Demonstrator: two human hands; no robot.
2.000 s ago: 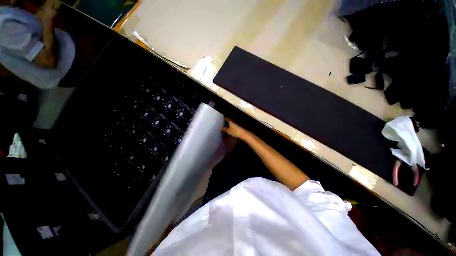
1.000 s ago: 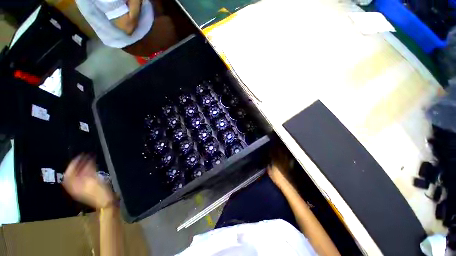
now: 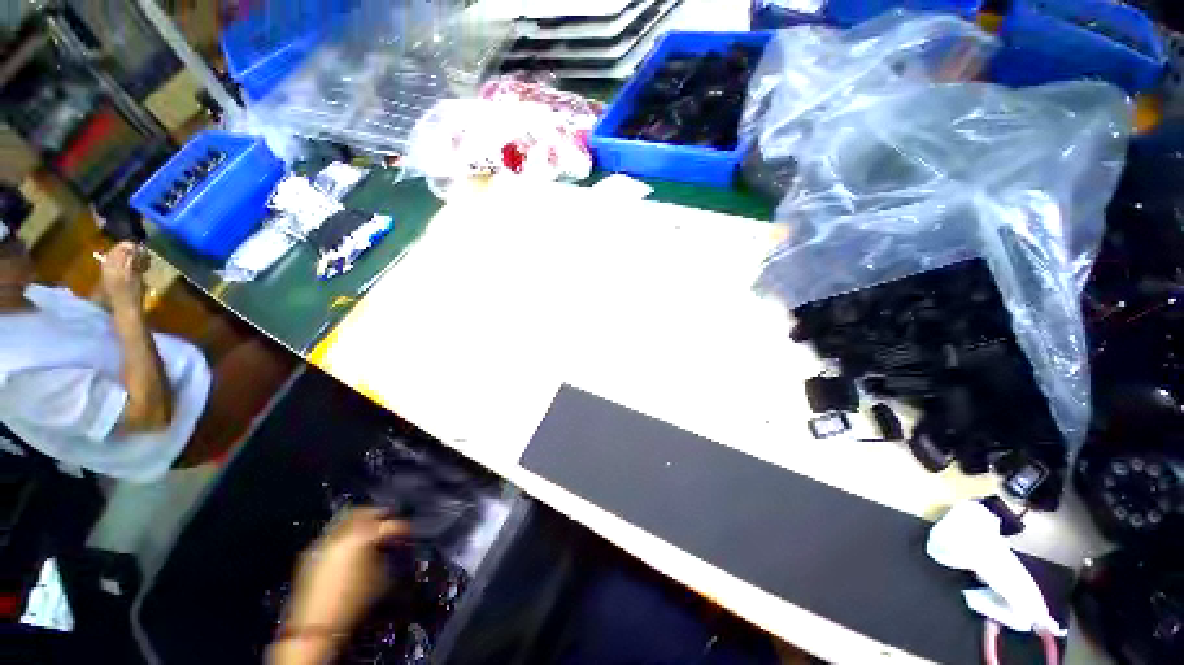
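My left hand is blurred at the lower left, over the black bin below the bench edge. Its fingers point into the bin. Whether it holds anything cannot be told. Dark glossy housings show faintly in the bin, partly behind the hand. My right hand is not in view. The dark mat lies along the bench edge. A white cloth lies on its right end, over pink-handled pliers cut off by the bottom edge.
Small black plastic parts spill from a large clear bag. Black housings are piled at the right edge. Blue bins stand behind. A red-and-white bag lies at the back. A seated person is at the left.
The view has swung up towards the bench. My left hand has moved from left of the bin to over it. My right hand has left the picture. The pale panel no longer shows.
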